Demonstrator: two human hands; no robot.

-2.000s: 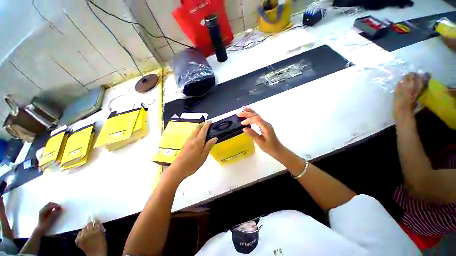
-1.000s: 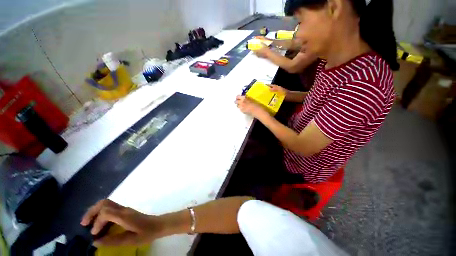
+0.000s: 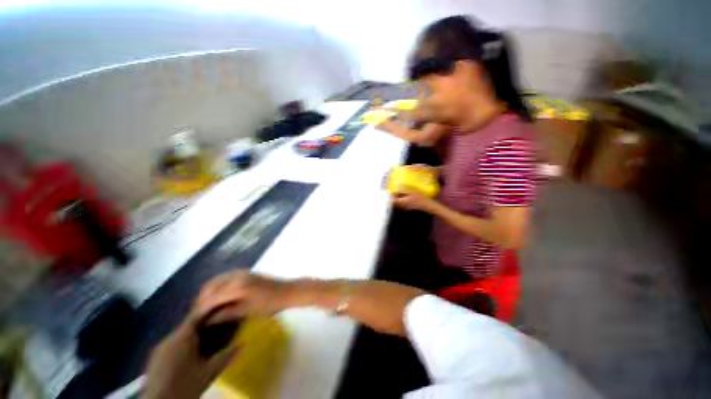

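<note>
A yellow box with a black top [image 3: 256,354] is at the lower left of the blurred head view, over the white table. My right hand [image 3: 238,296] lies on the far side of its black top, fingers curled over it. My left hand [image 3: 178,360] is at the near left side of the same top, partly cut off by the lower edge. Both hands hold the box between them. Blur hides the finger detail and the print.
A black mat strip [image 3: 261,226] runs along the white table [image 3: 331,249]. A dark plastic-wrapped bundle [image 3: 105,331], a black flask [image 3: 93,230] and a red bag [image 3: 54,210] are at left. A seated person [image 3: 483,187] at right holds a yellow box [image 3: 415,181].
The view has swung from the bench at left towards the neighbour at right. My left hand shows again, and the yellow box shows more fully than one second ago.
</note>
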